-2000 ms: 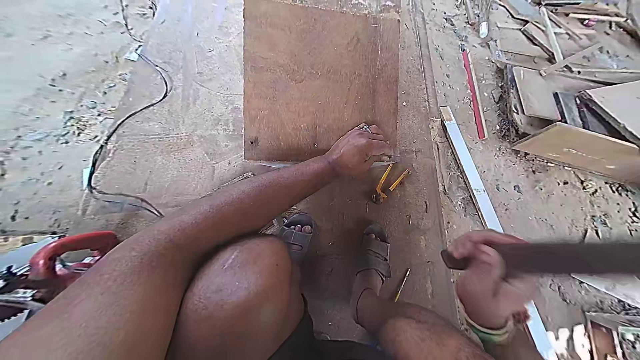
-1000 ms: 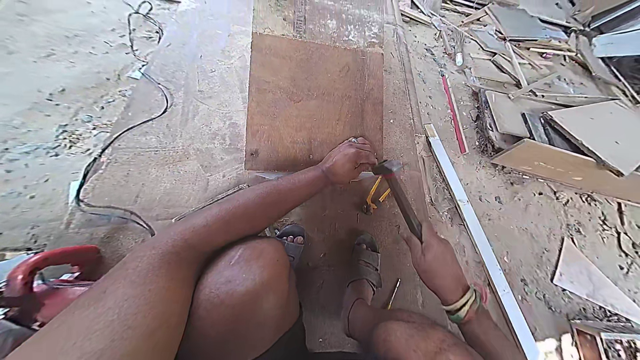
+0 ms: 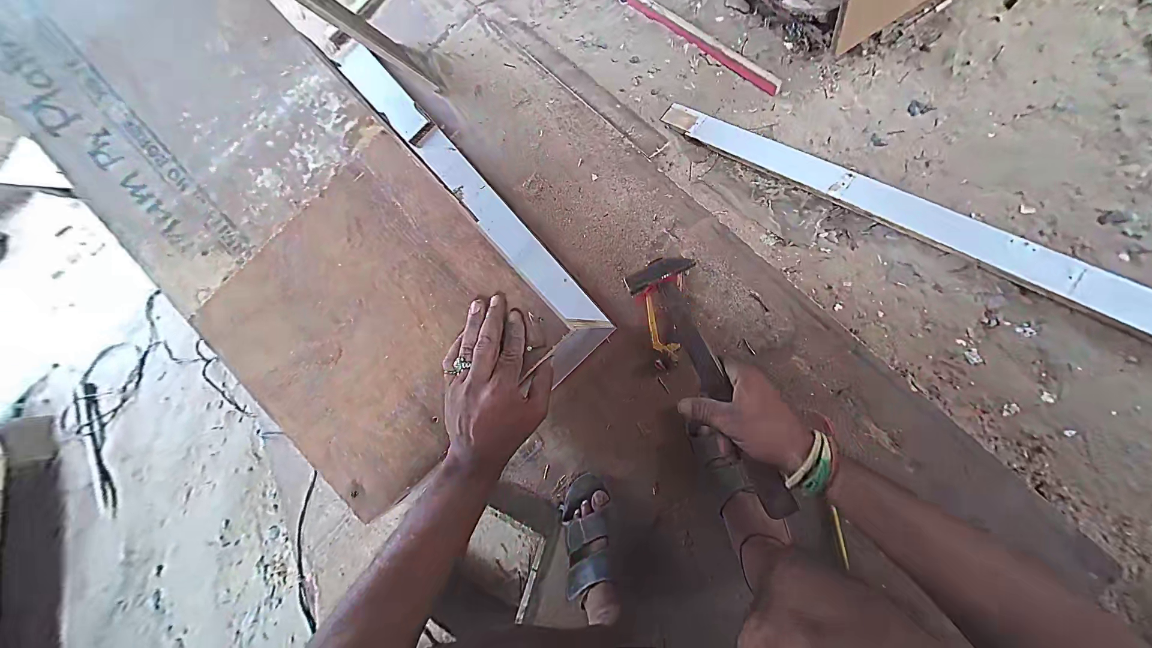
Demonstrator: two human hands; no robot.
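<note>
My left hand (image 3: 490, 387) lies flat with its fingers on a brown plywood panel (image 3: 342, 351), near the corner where two white-faced strips meet. One white strip (image 3: 513, 234) runs along the panel's right edge. My right hand (image 3: 751, 418) grips the dark handle of a hammer (image 3: 697, 342); its head is right of the strips' corner, above the ground sheet. Partly behind the hammer head is a yellow folding rule or similar yellow tool (image 3: 657, 328). A small nail-like point shows in the panel beside my left fingers.
A long white strip (image 3: 945, 229) and a red-edged strip (image 3: 711, 45) lie on sandy ground at right. A larger board bearing writing (image 3: 180, 117) is at upper left. Black cable (image 3: 148, 351) lies at left. My sandalled feet (image 3: 589, 540) are close below the panel.
The view has turned and shifted strongly. The hammer, near my left hand one second ago, is now apart from it. My left hand now lies flatter on the panel instead of at its near edge.
</note>
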